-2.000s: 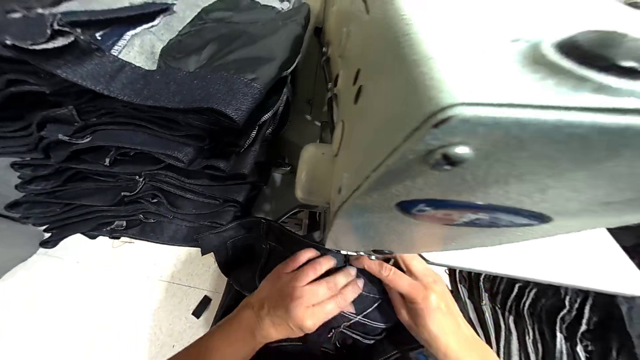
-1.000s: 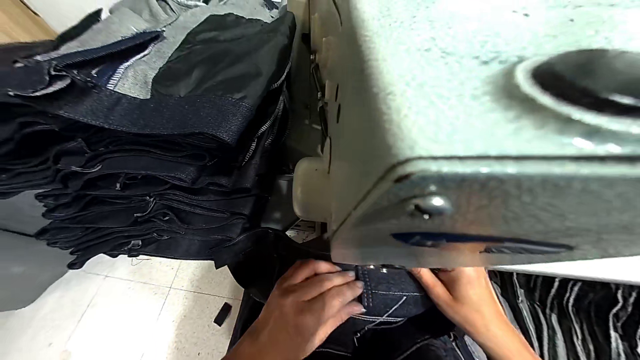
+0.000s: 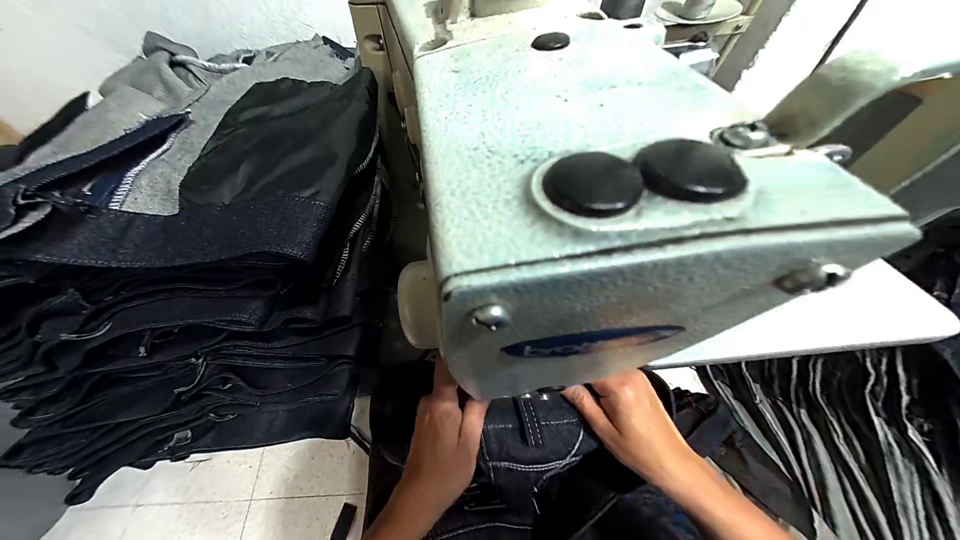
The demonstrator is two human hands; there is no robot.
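A dark denim garment [image 3: 525, 457] with pale stitching lies under the front end of a sewing machine head [image 3: 570, 300]. My left hand [image 3: 444, 427] rests on the left part of its waistband, the fingertips partly hidden behind the machine. On the right part, close below the machine's lower edge, my right hand [image 3: 626, 420] holds the fabric with thumb and fingers. A belt loop [image 3: 529, 421] shows between the hands. The needle and presser foot area is hidden by the machine head.
Left of the machine stands a tall stack of folded dark denim garments [image 3: 187, 300]. More garments [image 3: 840, 435] hang in a row at the right, below a white table edge [image 3: 810, 319]. A tiled floor [image 3: 225, 487] shows at lower left.
The hands were close together two seconds ago and are now farther apart on the waistband. The belt loop now shows between them. The view has shifted, showing more of the machine's top.
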